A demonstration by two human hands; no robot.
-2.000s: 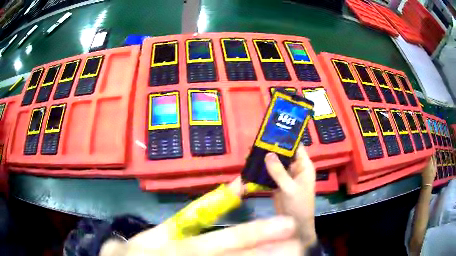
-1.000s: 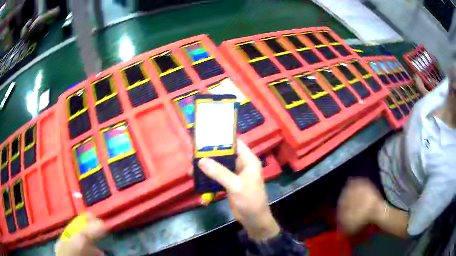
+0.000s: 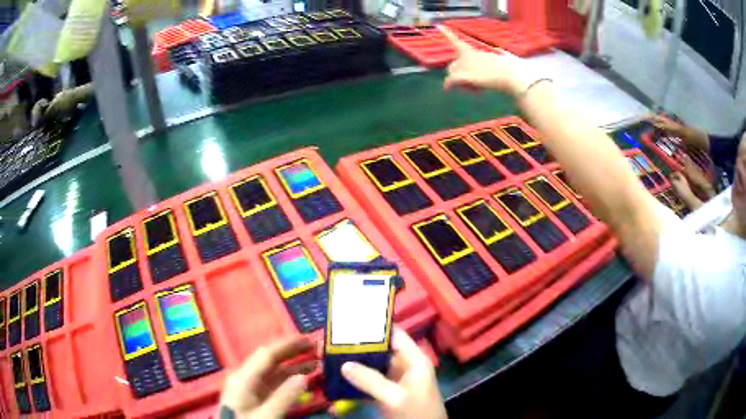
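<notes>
My right hand (image 3: 401,380) holds a black keypad phone (image 3: 360,315) upright over the front of the middle red foam tray (image 3: 225,286). Its screen is lit white inside a yellow frame, and my thumb lies on the keypad below. My left hand (image 3: 270,380) is just left of the phone with fingers curled apart, holding nothing that shows. The middle tray holds phones in two rows, several screens lit in colours and one lit white. One front-row pocket is empty.
A neighbour's arm (image 3: 589,164) reaches over the right tray (image 3: 483,307) of dark-screened phones. Another tray (image 3: 78,360) lies at left. Black stacked trays (image 3: 294,69) stand across the green belt (image 3: 270,123). A grey post (image 3: 114,106) rises at left.
My left hand has come in beside the phone. The phone's white screen now shows a small dark block at top. The neighbour's arm has reached out across the belt. The view takes in more of the far side.
</notes>
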